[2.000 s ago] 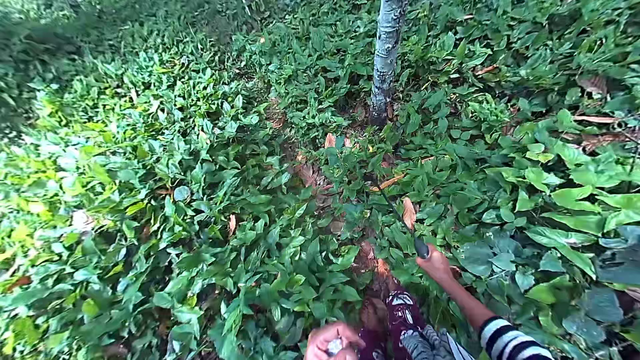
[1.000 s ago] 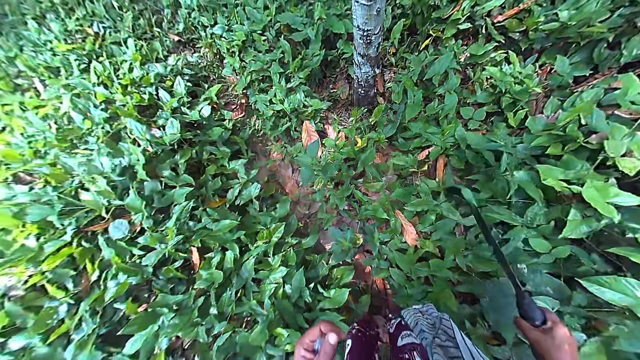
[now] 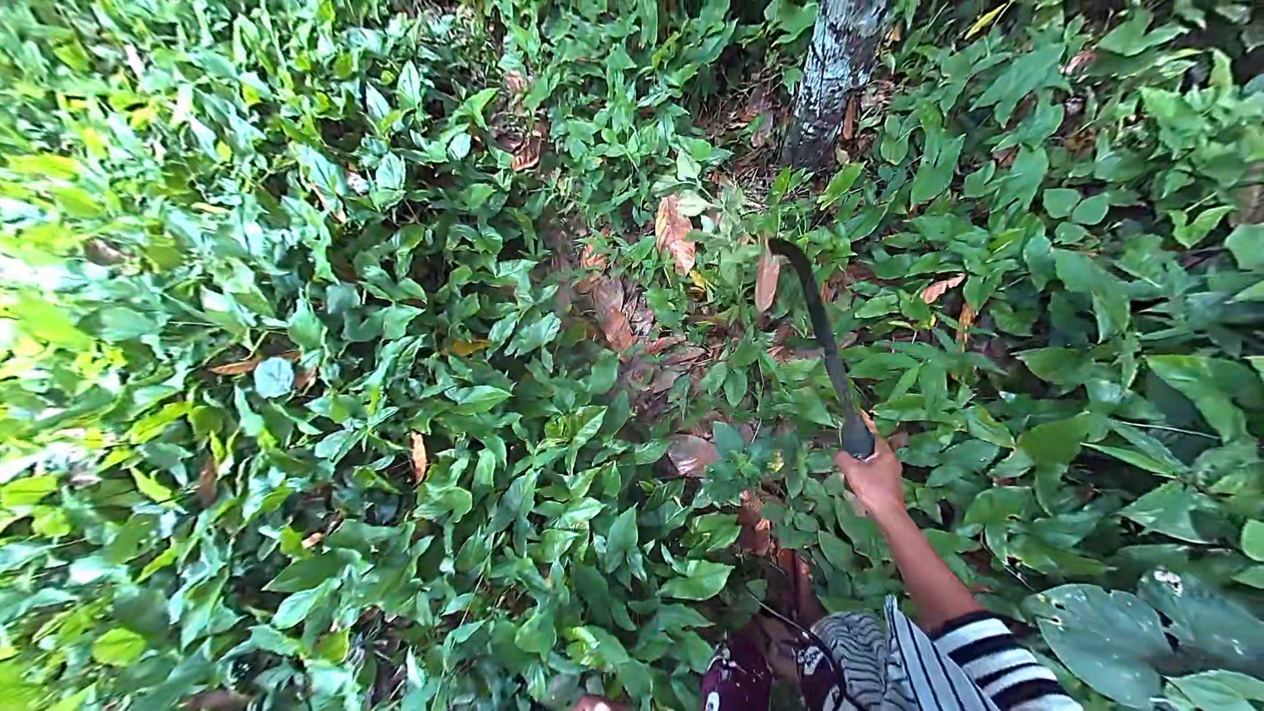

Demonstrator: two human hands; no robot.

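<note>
My right hand (image 3: 874, 474), at the lower right in the head view, is closed around the black handle of a long, dark curved blade (image 3: 825, 331), which looks like a machete or sickle. The blade reaches up and left over low green leaves, and its hooked tip lies near a brown dry leaf (image 3: 766, 279). Of my left hand (image 3: 598, 703) only a sliver shows at the bottom edge; its fingers and anything in them are hidden.
A slim tree trunk (image 3: 834, 84) stands at the top, right of centre. Dense leafy ground plants (image 3: 474, 395) spread on both sides of a strip of brown fallen leaves (image 3: 614, 314). Broad leaves (image 3: 1101, 637) grow at the lower right, beside my striped clothing.
My right hand and the blade have swung from the lower right inward and forward, over the middle plants. My left hand has dropped almost out of view.
</note>
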